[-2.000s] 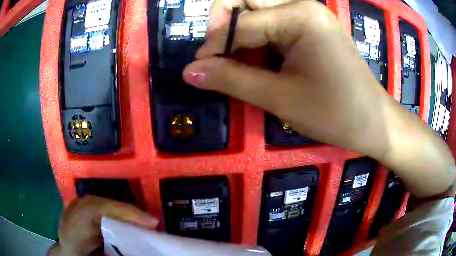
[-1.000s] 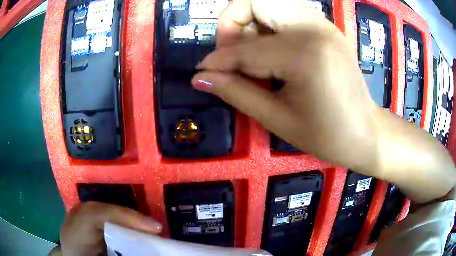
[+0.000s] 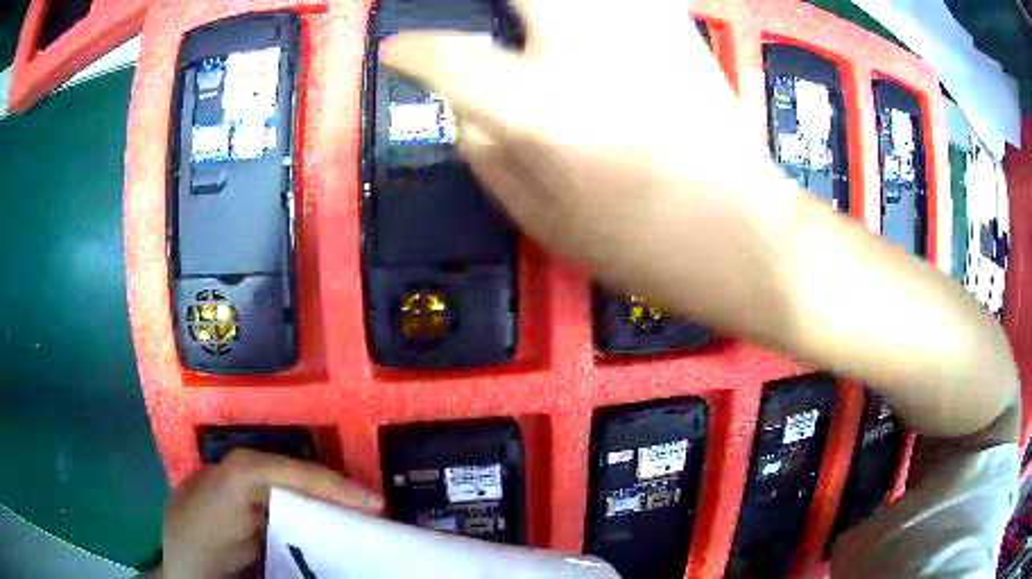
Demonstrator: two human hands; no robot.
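Observation:
My right hand (image 3: 617, 141) is blurred and reaches in from the right over the upper part of a phone (image 3: 436, 226) in the far row, second from the left. One finger lies across its top end, and the hand hides part of its white label. I cannot tell whether the fingers hold anything. This phone's battery compartment looks darker than that of the phone to its left (image 3: 232, 232). My left hand (image 3: 232, 509), at the bottom left, holds a white release liner (image 3: 396, 549) with a small black mark, over the near row.
The red-orange foam tray (image 3: 340, 396) holds two rows of phones. The green mat (image 3: 68, 305) lies to the left. Another foam tray (image 3: 74, 51) shows at the top left. Black-and-white sticker sheets (image 3: 985, 238) and white sheets (image 3: 962, 68) lie at the right.
My right hand has moved up over the phone's top end and its fingers have extended. The thin black strip seen earlier at its fingertips no longer shows. My left hand still holds the liner.

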